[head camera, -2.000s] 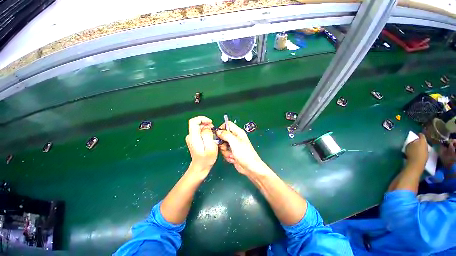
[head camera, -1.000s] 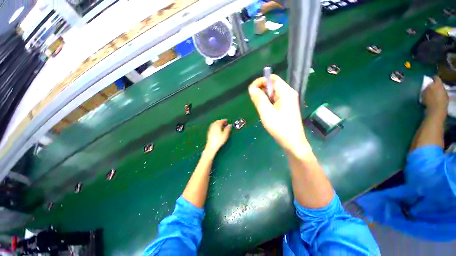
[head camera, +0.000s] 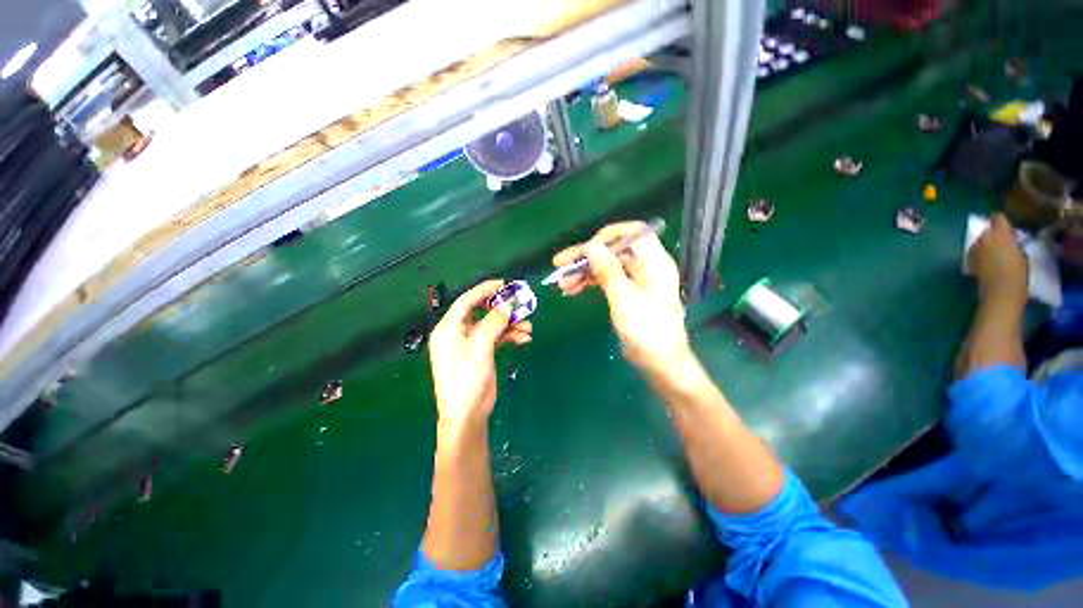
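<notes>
My left hand (head camera: 466, 356) holds a small rounded electronic module (head camera: 514, 302) in its fingertips, a dark piece with white and silver patches. My right hand (head camera: 635, 291) holds a slim grey-silver pen-like tool (head camera: 606, 253), its pale tip pointing left toward the module. The tip and the module are a little apart. Whether the tool is tweezers or a pen is too small to tell. Both hands are bare and above the green bench (head camera: 594, 410).
More modules lie in a line, one at left (head camera: 331, 391) and one at right (head camera: 760, 211). A wire spool (head camera: 772, 308) stands right of a metal post (head camera: 720, 143). A fan (head camera: 508, 147) is behind the shelf rail. Another person's hand (head camera: 999, 258) is at right.
My left hand has lifted a module off the bench. My right hand has come down and left, and its tool now points toward the module. The view has shifted slightly.
</notes>
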